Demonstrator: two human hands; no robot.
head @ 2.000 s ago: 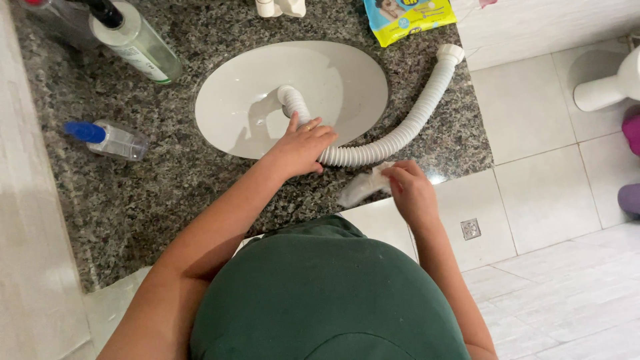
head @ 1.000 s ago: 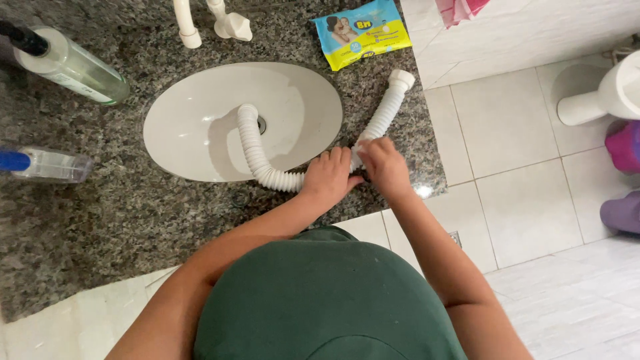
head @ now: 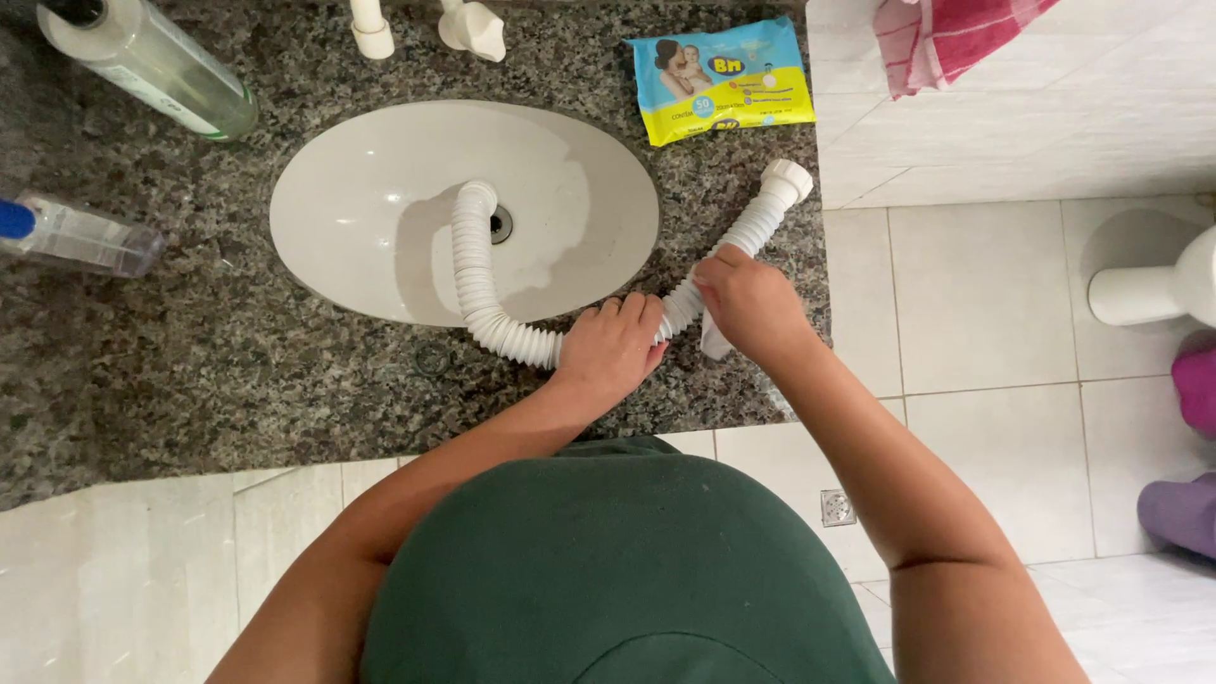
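Note:
A white corrugated plastic drain hose point(head: 475, 275) curves from inside the oval sink basin point(head: 332, 218), over its front rim and across the granite counter. Its free end, with a white ribbed nut point(head: 788, 179), points toward the back right. My left hand point(head: 611, 347) is closed around the middle of the hose at the counter's front. My right hand point(head: 750, 299) pinches a white wipe point(head: 714, 340) against the hose, between my left hand and the nut. Part of the wipe is hidden under my right fingers. The sink drain point(head: 501, 224) shows beside the hose's other end.
A pack of wet wipes point(head: 724, 81) lies at the counter's back right. A pump bottle point(head: 161, 71) and a clear bottle with a blue top point(head: 85, 236) are at the left. Behind the basin are a tap spout point(head: 371, 28) and a white handle point(head: 473, 30). A pink towel point(head: 959, 33) hangs at the right.
My right hand, earlier off the hose with the white wipe, is now on the hose. My left hand has moved along the hose, away from the basin. The hose's free end now lies straighter.

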